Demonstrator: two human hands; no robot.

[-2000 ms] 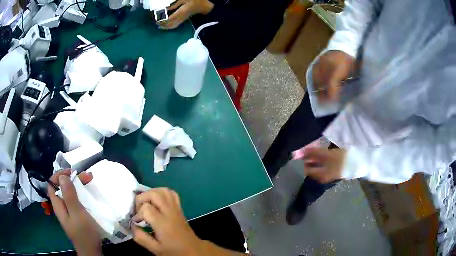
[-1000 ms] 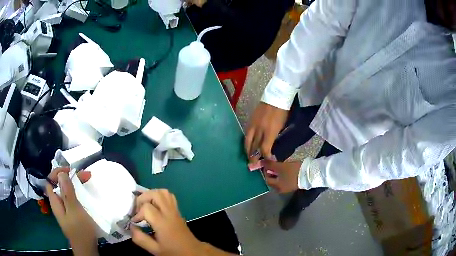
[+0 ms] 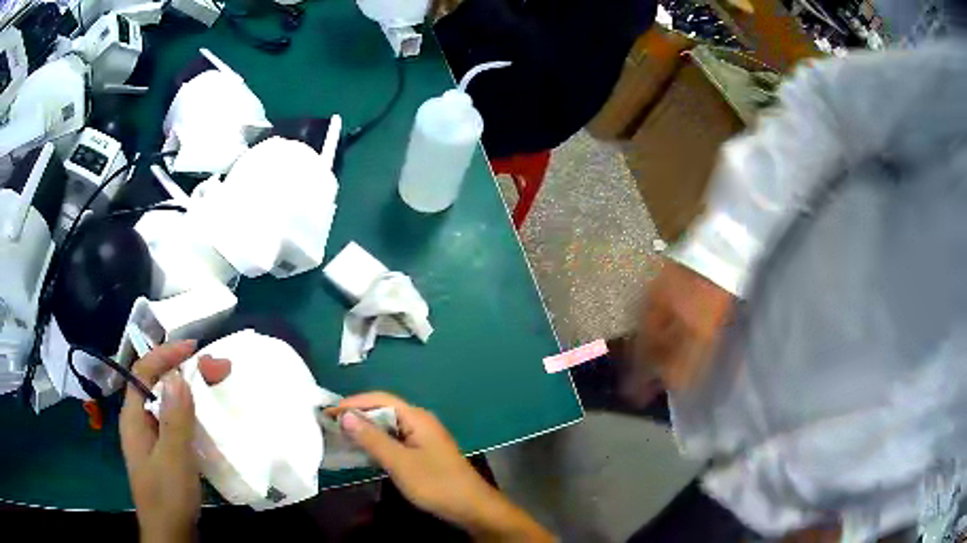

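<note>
A white security camera [image 3: 255,414] is held at the table's front edge, its small dark square label low on the body. My left hand [image 3: 164,435] grips it at its left end, near a thin black cable. My right hand [image 3: 408,445] pinches a small grey-white cleaning cloth [image 3: 350,443] at the camera's right side. Another crumpled white cloth [image 3: 387,315] lies on the table against a small white block [image 3: 353,270].
More white cameras [image 3: 265,207] with black domes pile up at left. A translucent wash bottle [image 3: 440,152] stands near the right edge. A pink strip [image 3: 575,356] overhangs that edge. A person in a pale jacket [image 3: 827,265] is at right, a blurred hand beside the table. An orange object [image 3: 94,414] lies at left.
The view has shifted a little. The coworker's hands have left the table edge, and the pink strip now lies there. My right hand and cloth have moved slightly outward from the camera's side.
</note>
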